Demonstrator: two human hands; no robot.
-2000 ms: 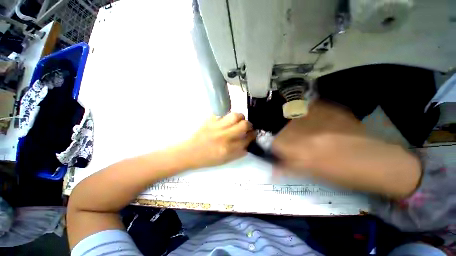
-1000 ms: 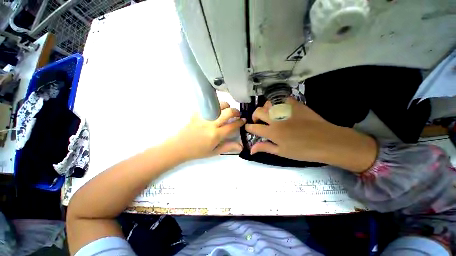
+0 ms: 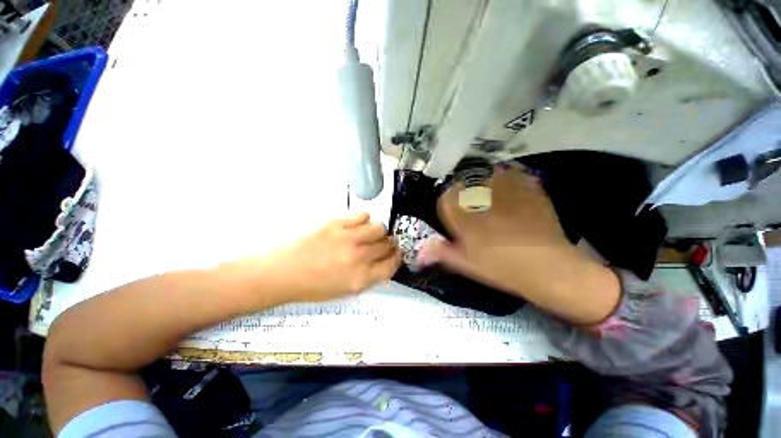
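Observation:
Black fabric [image 3: 599, 192] lies under the off-white sewing machine head [image 3: 522, 51] and around my right hand. A white floral part [image 3: 413, 239] shows between my hands, with a dark edge along its left side. My left hand [image 3: 347, 257] is left of the needle area, fingers curled at the fabric's left edge. My right hand [image 3: 505, 235] lies over the cloth with thumb and fingers spread, partly blurred. The tension assembly [image 3: 475, 188] stands in front of its back. The needle tip is too small to tell.
A grey lamp tube [image 3: 361, 128] hangs left of the needle. A blue basket [image 3: 86, 103] with black and floral pieces is at the left. White paper [image 3: 706, 167] hangs at the right. Dark-handled tools [image 3: 715, 291] lie at the far right. The table's chipped front edge [image 3: 257, 354] is near my body.
The view has shifted, showing more at the right. My hands have moved slightly apart, and more of the floral part shows between them. My right hand came back flat on the cloth from its earlier lower reach.

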